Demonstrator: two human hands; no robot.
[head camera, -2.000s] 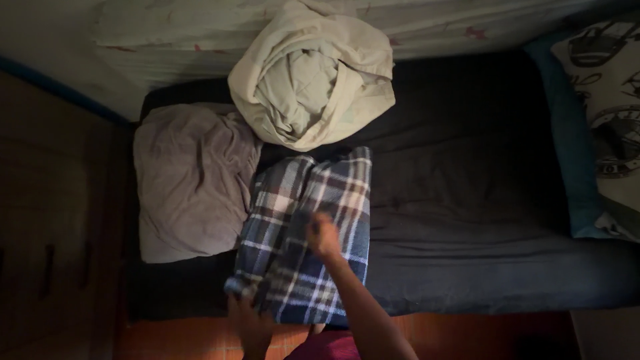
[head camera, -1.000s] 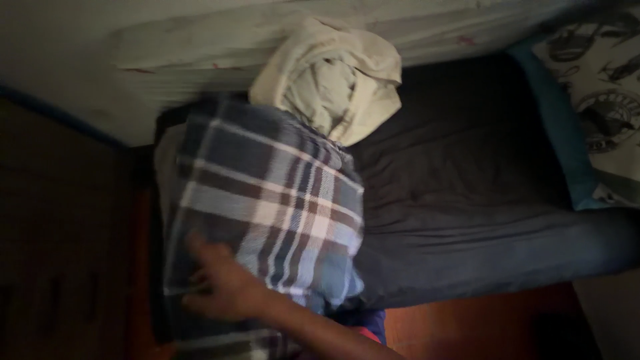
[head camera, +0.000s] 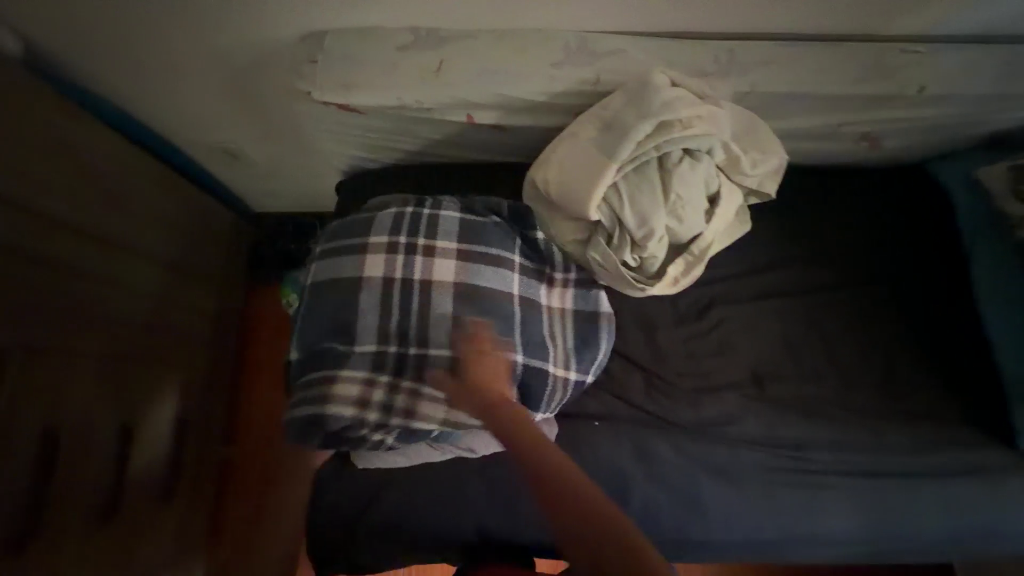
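Observation:
A plaid blanket (head camera: 400, 312) in blue, grey, brown and white lies bunched at the left end of the bed. My right hand (head camera: 480, 372), blurred, is over its lower right part with fingers apart, gripping nothing. Under the blanket's near edge shows a strip of light grey-mauve cloth (head camera: 448, 450). A cream cloth bundle (head camera: 580, 168), with pale fabric gathered inside it, sits right behind the blanket and meets its upper right side. My left hand is out of view.
A dark sheet (head camera: 760, 416) covers the bed. Along the wall stands a pale, patterned padded surface (head camera: 480, 76). A teal-edged pillow (head camera: 988, 240) is at the far right, dark wooden furniture (head camera: 104, 360) at the left, and reddish floor (head camera: 264, 448) between furniture and bed.
The plaid blanket, earlier folded lengthwise right of the grey-mauve cloth, now lies over that cloth. My left hand, visible two seconds ago, has left the view. My right hand now rests nearer the blanket's right side.

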